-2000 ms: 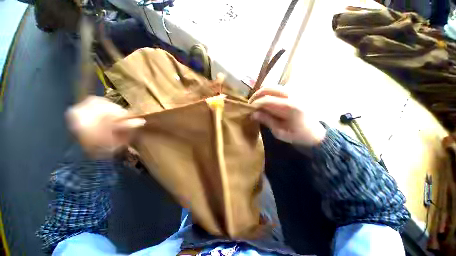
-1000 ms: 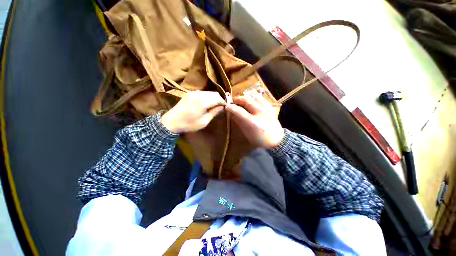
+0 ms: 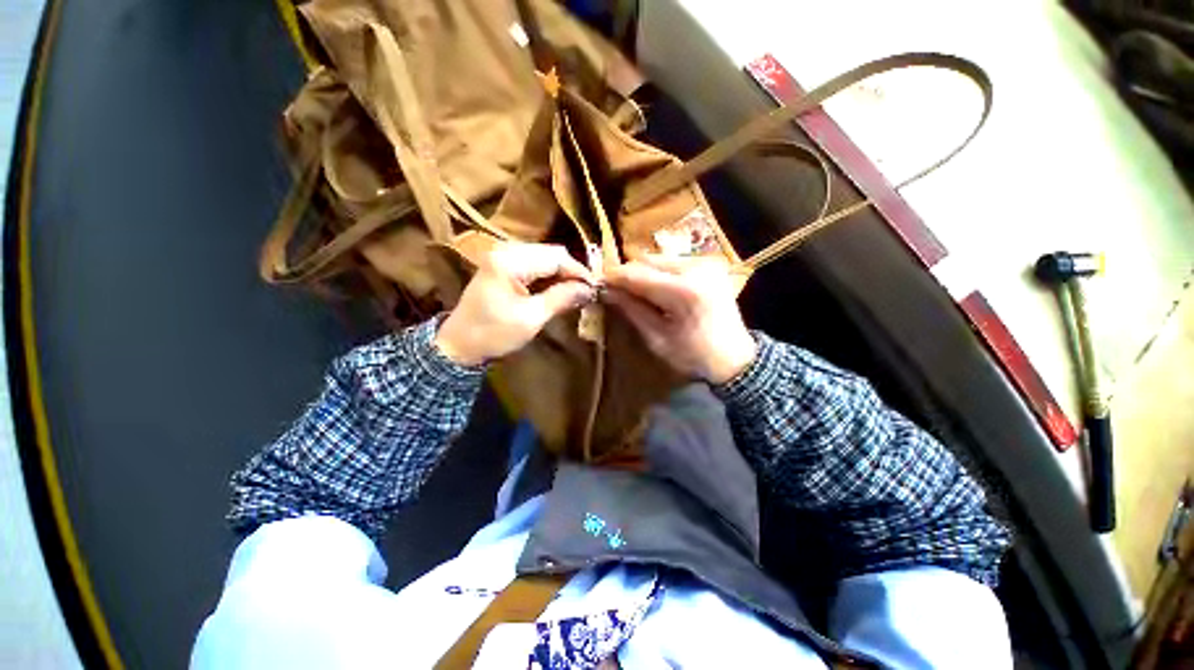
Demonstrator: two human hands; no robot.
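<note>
A tan-brown tote bag [image 3: 550, 386] rests on my lap with its mouth facing up. A zip runs along the mouth, partly open beyond my hands. My left hand [image 3: 517, 304] and my right hand [image 3: 681, 314] meet at the near end of the zip [image 3: 593, 262] and pinch the bag's top edge between their fingertips. The fingers partly hide the pinched spot. A small pale tab shows just below them. A brown strap [image 3: 962, 81] loops from the bag over the table edge to the right.
More tan bags [image 3: 458, 85] lie beyond and left of the lap bag. Dark-red strips [image 3: 1021, 373] line the table edge. A hammer [image 3: 1084, 353] lies on the white table [image 3: 1021, 170]. Snips [image 3: 1175, 534] lie at the right rim. Dark brown pieces [image 3: 1159, 59] sit top right.
The bag has turned from side-on to mouth up, and both hands have come from its outer edges to the zip end. Over the last second they stay together there; the view shifts slightly.
</note>
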